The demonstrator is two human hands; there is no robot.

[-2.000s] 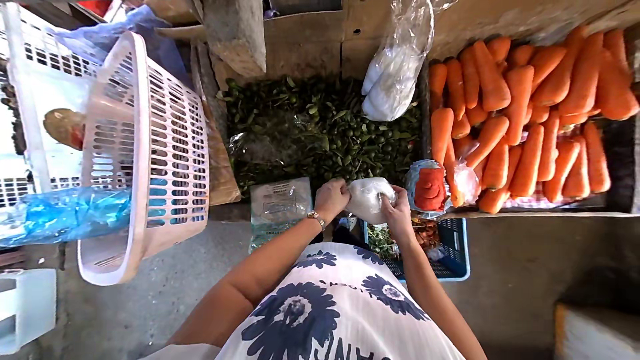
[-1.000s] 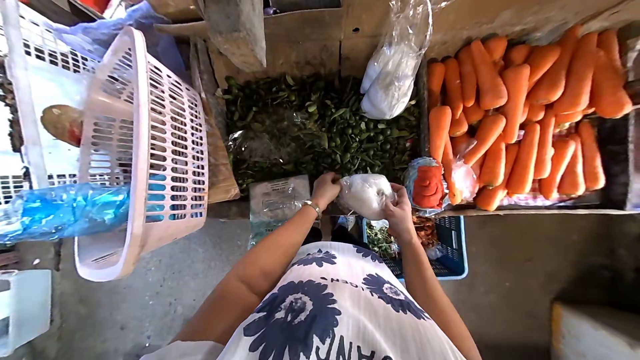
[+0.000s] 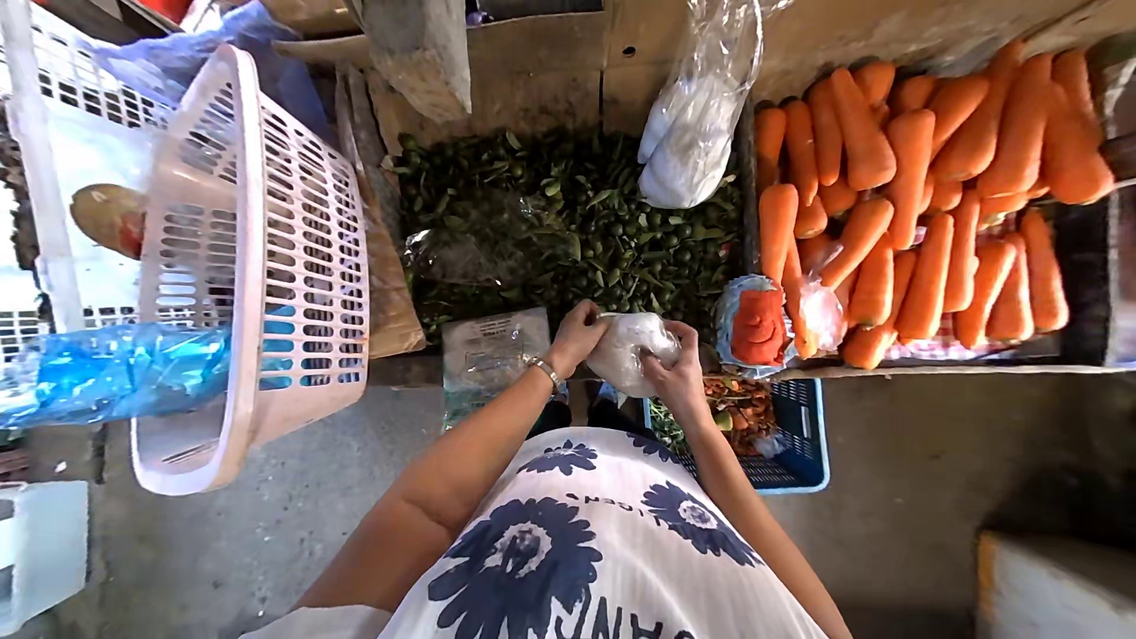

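Observation:
A white bundle in clear plastic [image 3: 632, 353] is held between my two hands at the front edge of a bin of small green citrus fruits with leaves [image 3: 621, 240]. My left hand [image 3: 579, 335], with a watch or bracelet at its wrist, pinches the bundle's left side. The fingers of my right hand [image 3: 676, 368] grip its right side, the thumb pressed on the plastic. Close to the right hand lies a red plastic bundle [image 3: 759, 327] in a bluish wrapping. Below my left hand is a flat clear packet bearing writing [image 3: 493, 346].
Carrots [image 3: 945, 231] fill the crate at the right. A clear bag of white contents [image 3: 688, 151] hangs over the greens. At the left, a pink plastic basket [image 3: 306, 257] stands tilted by a blue plastic bag [image 3: 124, 373]. A blue crate [image 3: 812, 435] with vegetable scraps sits below on the floor.
Both hands keep hold of the white bundle. The right fingers have shifted on it, with the thumb now pressed into its lower right side.

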